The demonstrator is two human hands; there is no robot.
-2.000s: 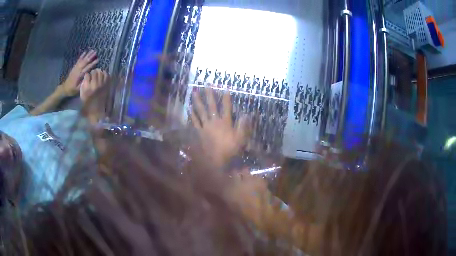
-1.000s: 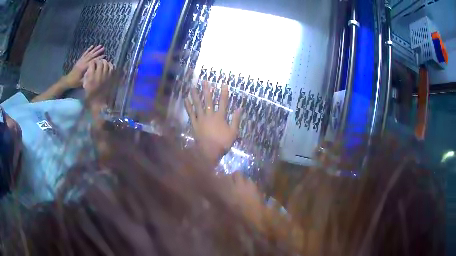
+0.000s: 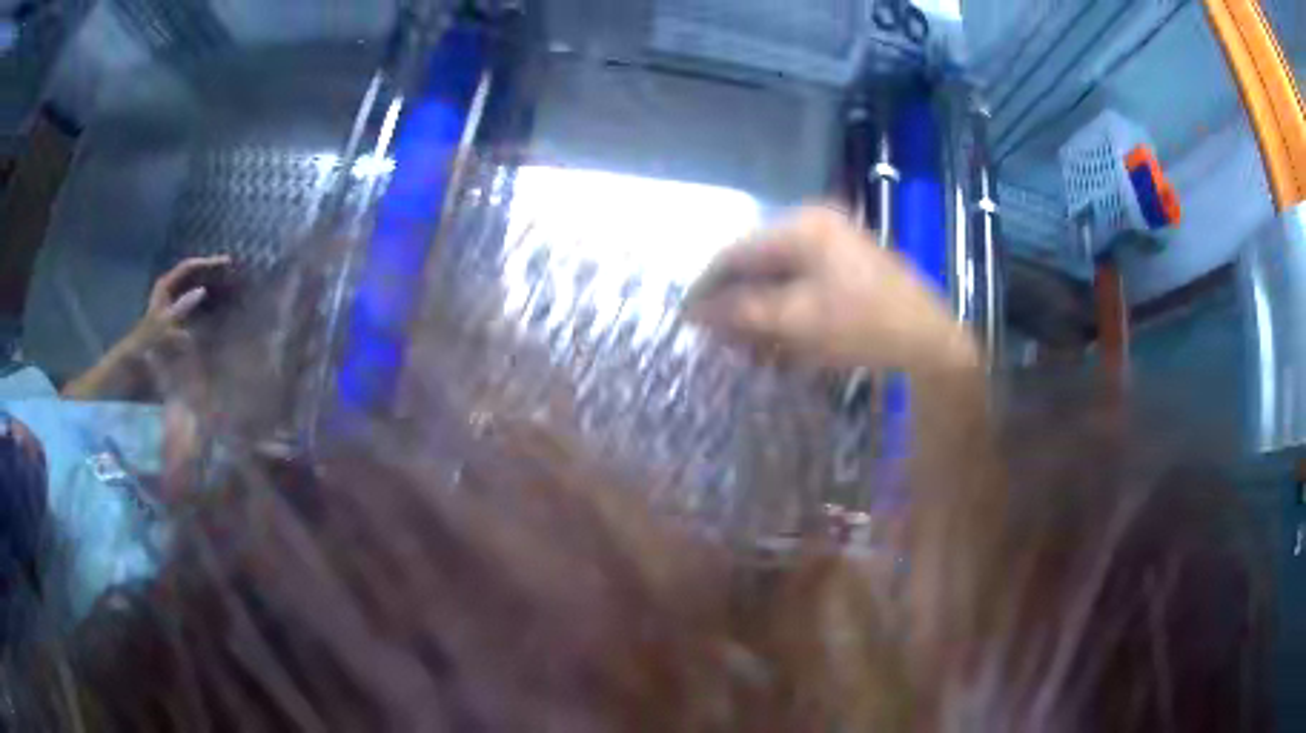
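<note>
A shiny patterned sheet [image 3: 630,358] with rows of small dark marks lies on the grey machine bed [image 3: 573,100], between two blue rollers. A white lamp glare covers its rear part. My right hand [image 3: 802,287] is over the sheet's right side, its forearm coming from the lower right. Its fingers are bent and close together, pointing left. Blur hides whether they pinch anything. My left hand cannot be made out; blurred hair covers the lower part of the view.
Blue rollers stand left [image 3: 408,215] and right [image 3: 921,186], flanked by chrome rods. Black scissor handles [image 3: 900,17] show at the rear. A coworker's hand [image 3: 172,308] is at the left section, over another patterned sheet [image 3: 251,208]. An orange hose [image 3: 1260,86] is upper right.
The view has shifted, showing more of the rear. The spread hand on the sheet is no longer visible. My right hand now shows over the sheet's right side. The coworker's hands have moved apart.
</note>
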